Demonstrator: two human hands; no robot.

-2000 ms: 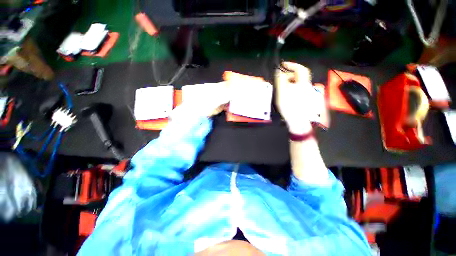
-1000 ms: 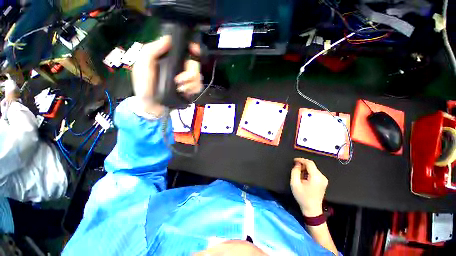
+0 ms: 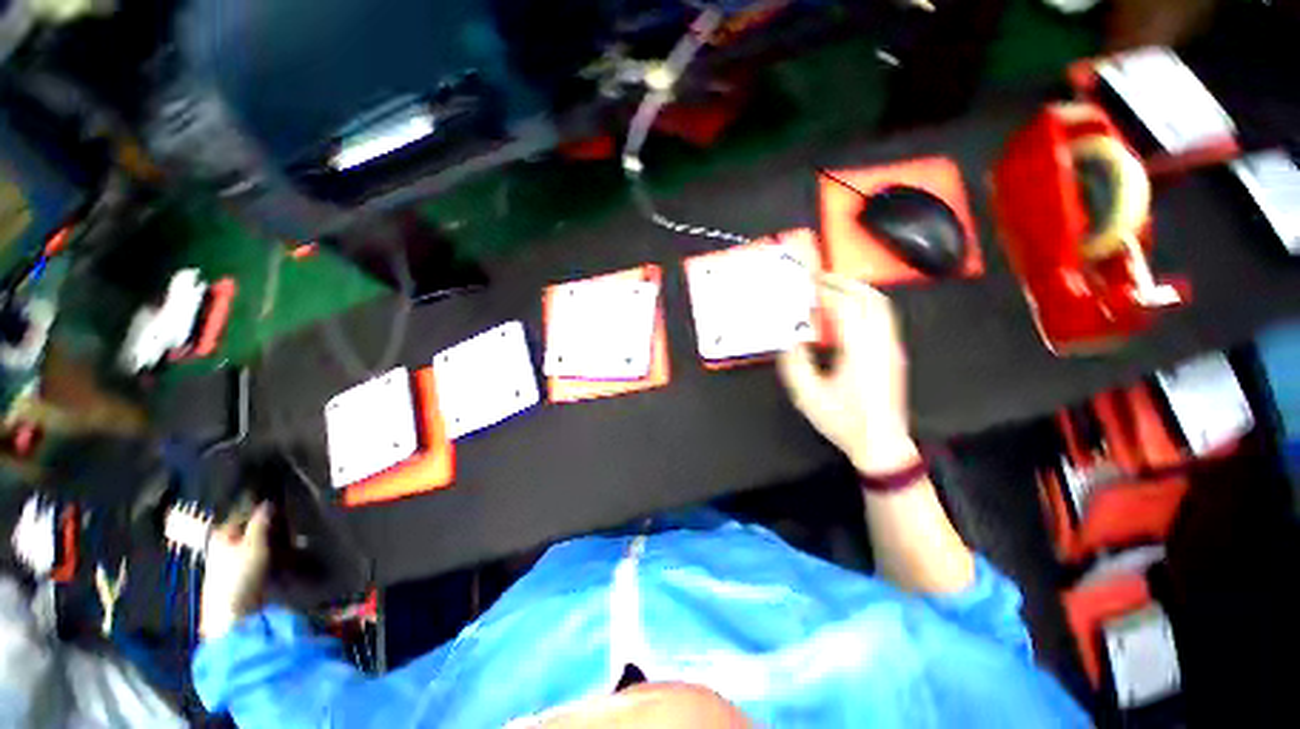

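Observation:
Four white device units with dark feet lie in a row: far left [image 3: 372,427], second [image 3: 486,380], third [image 3: 603,328] and rightmost [image 3: 747,301]. Orange-red pads show under at least three of them. My right hand [image 3: 860,373] is at the rightmost unit's right edge, thumb and fingers on either side of its lower right corner; blur hides whether it grips anything. A thin light cable [image 3: 699,228] runs to that unit's top edge. My left hand [image 3: 235,570] is low at the far left, blurred, beside the dark barcode scanner [image 3: 295,538]; its grip is unclear.
A black mouse [image 3: 915,228] sits on a red pad right of the units, then a red tape dispenser [image 3: 1048,235]. The label printer [image 3: 357,86] stands behind, with a white label in its mouth. White connectors [image 3: 186,527] lie far left. Open drawers are below right.
My left hand has come down from in front of the printer, where it held the scanner up, to the far left. My right hand has moved up to the rightmost unit. The view has turned.

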